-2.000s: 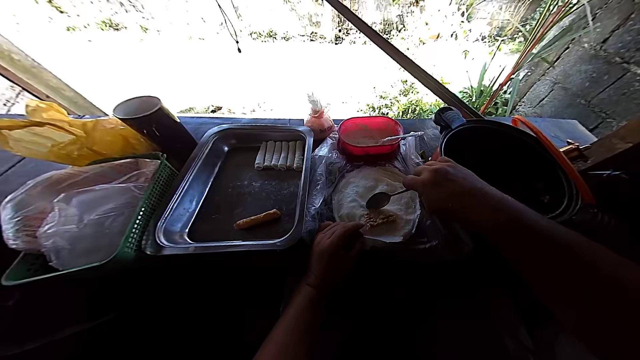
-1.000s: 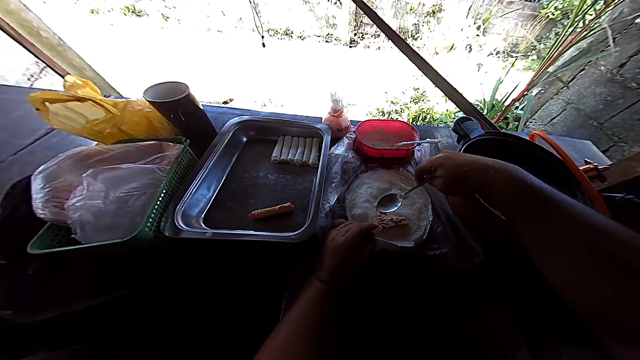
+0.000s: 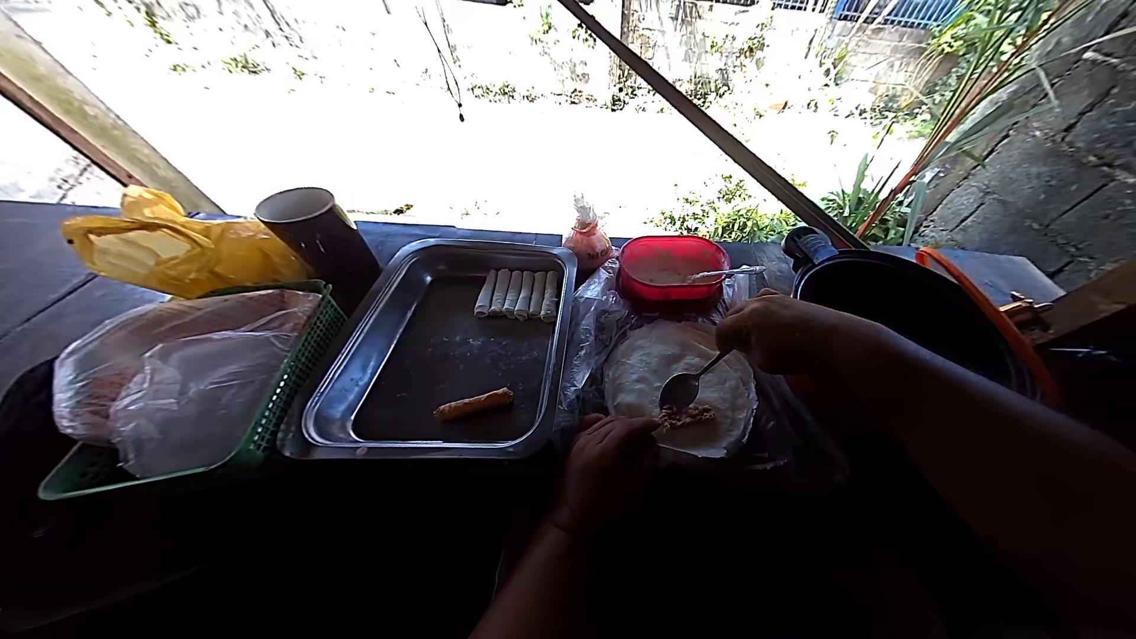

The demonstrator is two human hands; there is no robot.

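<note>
My right hand [image 3: 770, 335] is closed on the handle of a metal spoon [image 3: 680, 390], its bowl tilted down over a small heap of crumbly filling [image 3: 688, 416]. The filling lies near the lower edge of round, pale wrappers [image 3: 657, 364] on clear plastic. At the wrappers' lower left edge rests my left hand [image 3: 612, 448]; its fingertips are too dark to make out fully. Left of it, a metal tray [image 3: 346, 404] holds several white rolls [image 3: 517, 294] and one browned roll [image 3: 474, 405]. Behind the wrappers stands a red plastic container [image 3: 672, 266] with a light-handled utensil [image 3: 726, 274].
On the left are a green basket [image 3: 306, 355] with plastic bags [image 3: 191, 382], a yellow plastic bag [image 3: 177, 248] and a dark cylinder [image 3: 317, 232]. A tied bag [image 3: 587, 241] stands behind the tray. A large dark pot [image 3: 905, 315] is at the right, beside my right forearm.
The spoon's bowl has moved down over the filling, which looks more spread than two seconds ago. My left hand stays by the wrappers' edge.
</note>
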